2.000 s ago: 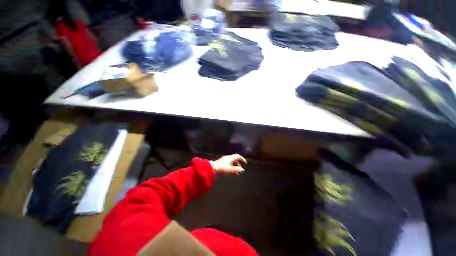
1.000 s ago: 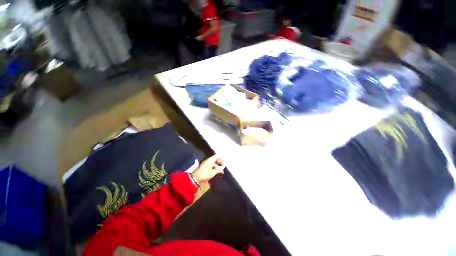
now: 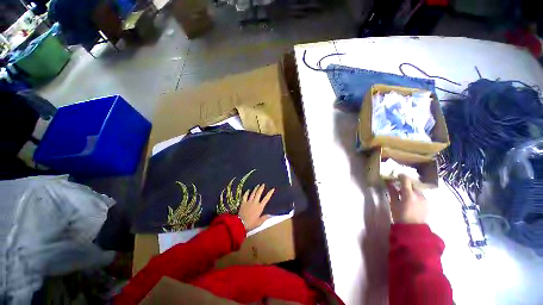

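Observation:
A stack of dark garment panels (image 3: pixel 208 161) with a yellow wing motif lies on brown cardboard left of the white table. My left hand (image 3: pixel 255 207) rests flat on its right side, fingers spread, holding nothing. My right hand (image 3: pixel 408 202) reaches into the smaller carton (image 3: pixel 428 171), its fingertips at the pale small contents (image 3: pixel 391 168). Whether the fingers grip a piece is hard to tell. The larger open carton (image 3: pixel 367 124) holds white-blue slips (image 3: pixel 403 116) and stands just beyond the smaller one.
The white table (image 3: pixel 351 238) also bears a blue cloth item (image 3: pixel 357 81), navy drawcords (image 3: pixel 497 110) and a bagged cord bundle (image 3: pixel 527 199). A blue crate (image 3: pixel 95 134) is on the floor at left, with pale grey cloth (image 3: pixel 50 232) nearer me. A green container (image 3: pixel 43 58) stands farther back.
The view has turned left and closer to the cartons. My left hand has moved onto the panel stack with fingers spread. My right hand has come into view at the smaller carton.

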